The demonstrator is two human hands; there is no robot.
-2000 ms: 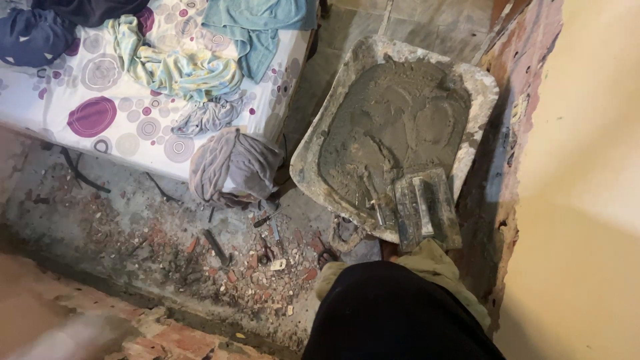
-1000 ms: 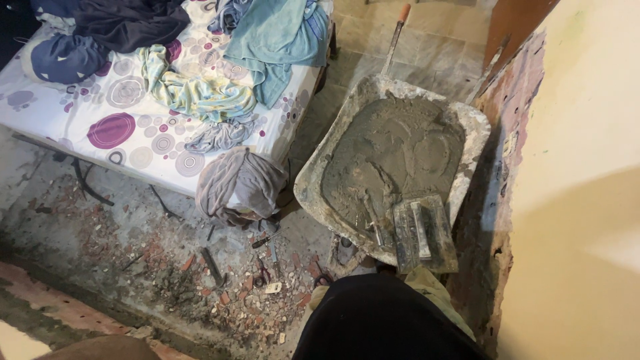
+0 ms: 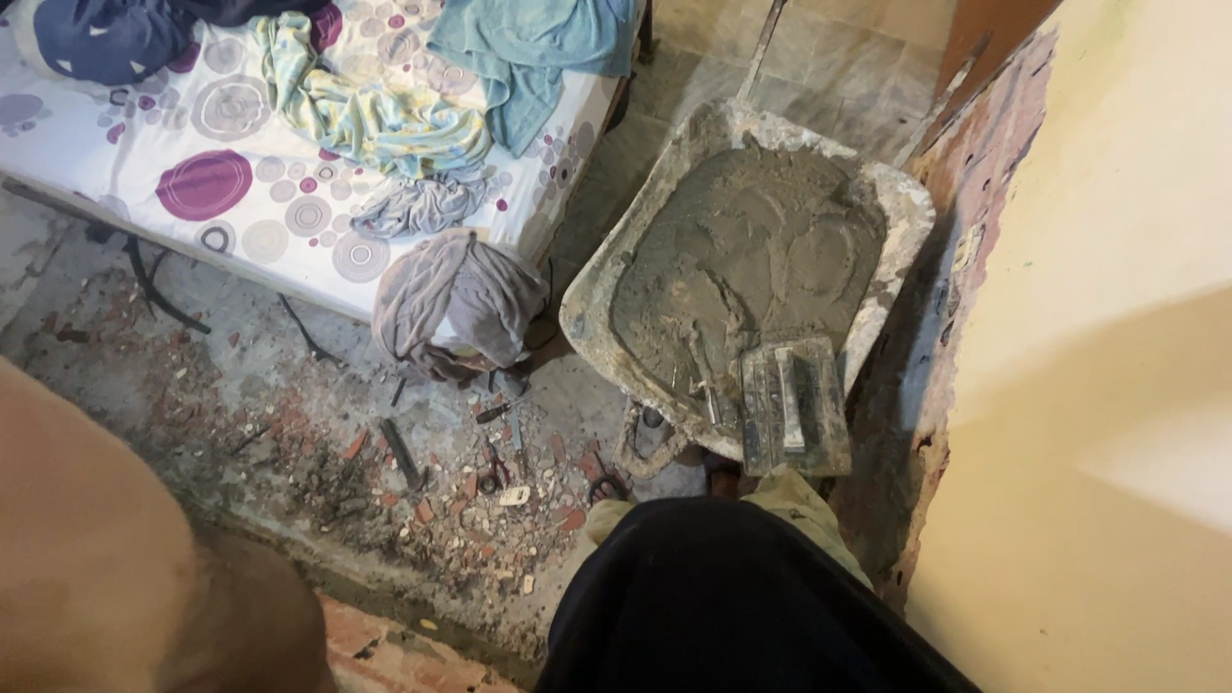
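Note:
Neither my left hand nor my right hand shows; only a bare, blurred part of an arm (image 3: 106,539) fills the lower left, and which arm it is I cannot tell. In front of my legs stands a wheelbarrow (image 3: 597,318) filled with wet grey mortar (image 3: 770,231). A plastering float (image 3: 794,406) lies across its near right rim, handle up. Left of the float, a trowel (image 3: 710,399) is partly sunk in the mortar, its blade hidden.
A bed with a patterned sheet (image 3: 308,217) stands at the upper left, bearing clothes and a teal towel (image 3: 529,67). A grey cloth bundle (image 3: 457,303) sits at its corner. Brick rubble (image 3: 462,510), scissors (image 3: 496,474) and a screwdriver (image 3: 494,414) lie on the floor. The yellow wall (image 3: 1107,385) has a broken lower edge.
The bare arm now fills much more of the lower left than a second ago. The float and the wheelbarrow have kept their places relative to each other.

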